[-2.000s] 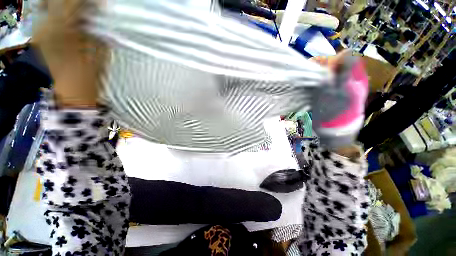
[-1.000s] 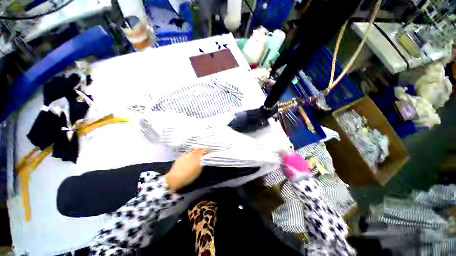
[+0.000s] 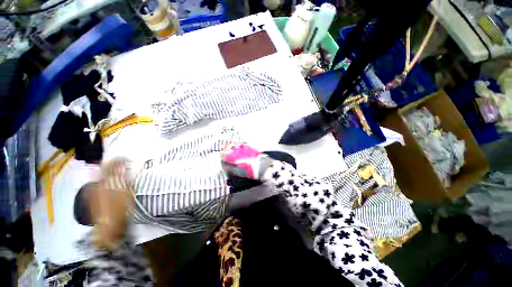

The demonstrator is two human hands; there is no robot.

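A striped garment piece (image 3: 182,176) is drawn around the black padded sleeve board (image 3: 84,204), whose rounded left end shows. My left hand (image 3: 115,196) is blurred at the cloth's left edge; whether its fingers grip the cloth cannot be told. My right hand (image 3: 244,160), in a pink and grey mitt, lies at the cloth's right edge; its fingertips are hard to make out. The steam iron (image 3: 307,128) stands at the right table edge, away from both hands.
Another striped piece (image 3: 230,101) lies behind, near a brown pad (image 3: 247,49). Tied black pieces (image 3: 84,120) and yellow strips (image 3: 126,122) lie left. Black hose rises from the iron. Right are a cardboard box (image 3: 449,151), a blue crate and striped pieces. A green basket (image 3: 331,47) holds bottles.
The striped cloth went from being held up in the air to lying around the board. Since the last earlier frame, my left hand moved to the board's left end and my right hand moved left.
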